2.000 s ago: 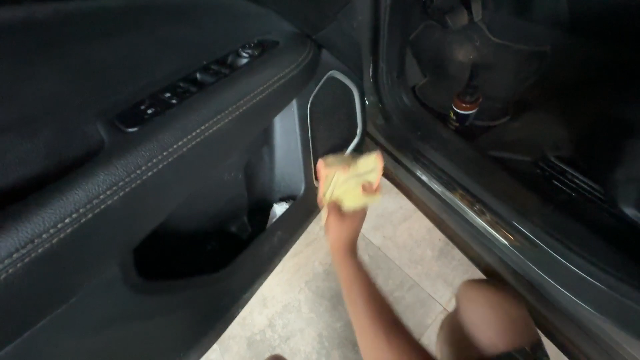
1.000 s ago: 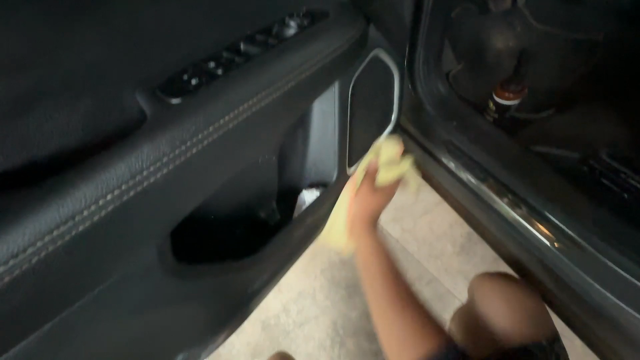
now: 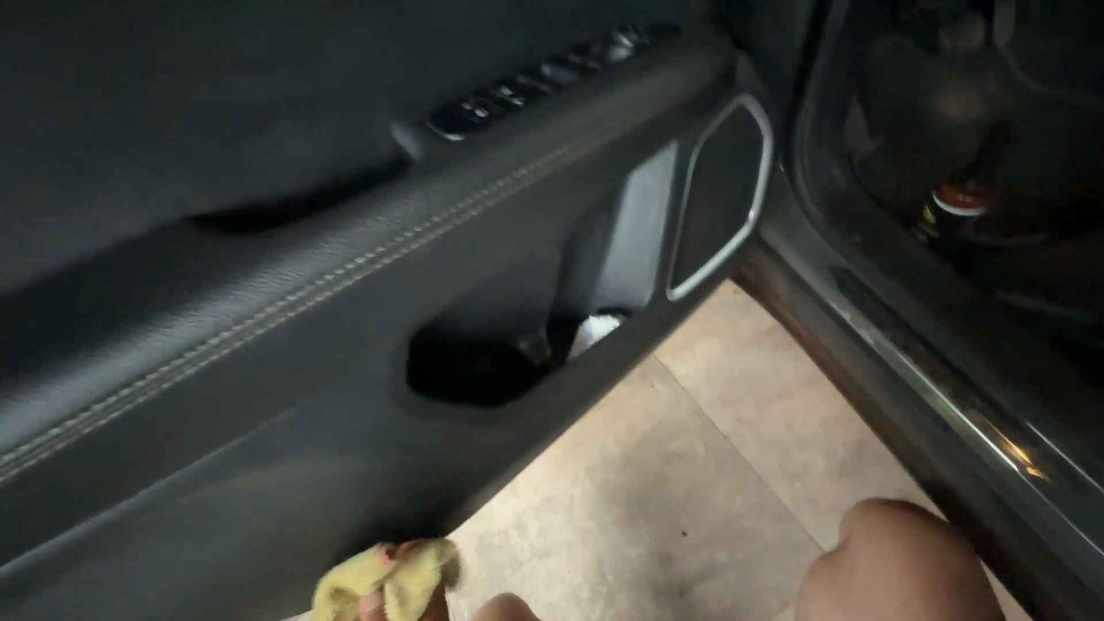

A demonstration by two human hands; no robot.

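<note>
At the bottom edge, left of centre, my right hand [image 3: 373, 604] is shut on a crumpled yellow cloth [image 3: 418, 573]. Only parts of its fingers show around the folds. The cloth is at the lower edge of a black car door panel [image 3: 259, 483]; whether it touches the panel is unclear. Above it, the panel has a stitched armrest [image 3: 285, 293], window switches [image 3: 552, 78], a door pocket [image 3: 474, 366] with something whitish [image 3: 599, 328] inside, and a speaker cover [image 3: 724, 198] with a silvery rim. My left hand is out of view.
The open door stands left of the door sill [image 3: 940, 388]. Floor tiles [image 3: 690, 483] show between them. My bent knee [image 3: 897, 569] is near the sill at the bottom right. A dark bottle with an orange and white top [image 3: 962, 198] is inside the car.
My right hand, with the yellow cloth, has moved from beside the speaker cover down and left to the door's lower edge. The view has shifted.
</note>
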